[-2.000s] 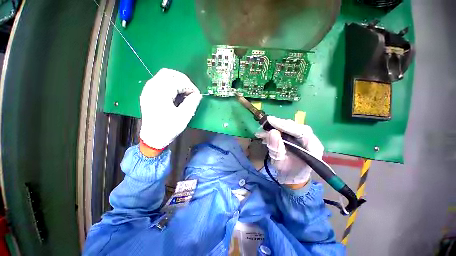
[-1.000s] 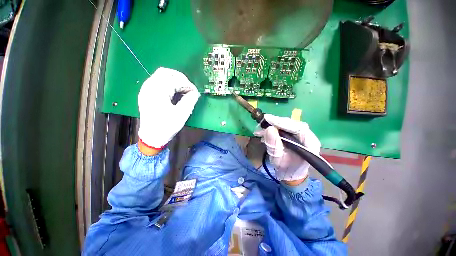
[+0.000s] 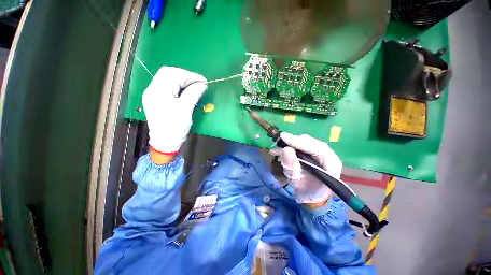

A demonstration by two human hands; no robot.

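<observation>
A green circuit board (image 3: 292, 86) with three joined sections lies on the green mat. My left hand (image 3: 171, 107), in a white glove, pinches the thin solder wire (image 3: 225, 79) left of the board. The wire's free end reaches the board's upper left edge, and its other part runs up and left behind the hand. My right hand (image 3: 309, 166), also gloved, holds the soldering iron (image 3: 329, 181) like a pen below the board. The iron's tip is just below the board's lower left corner and looks apart from it.
The round translucent hood (image 3: 317, 32) is behind the board. The iron stand (image 3: 409, 70) with its yellow sponge (image 3: 407, 115) is at the right. Yellow tape pieces (image 3: 335, 134) lie below the board. A blue pen-like stick (image 3: 155, 12) is at upper left. The conveyor (image 3: 59, 134) is at far left.
My left hand has moved away from the board, and a longer piece of solder wire shows beyond its fingers. The iron's tip has come off the board's lower edge. The whole view has shifted.
</observation>
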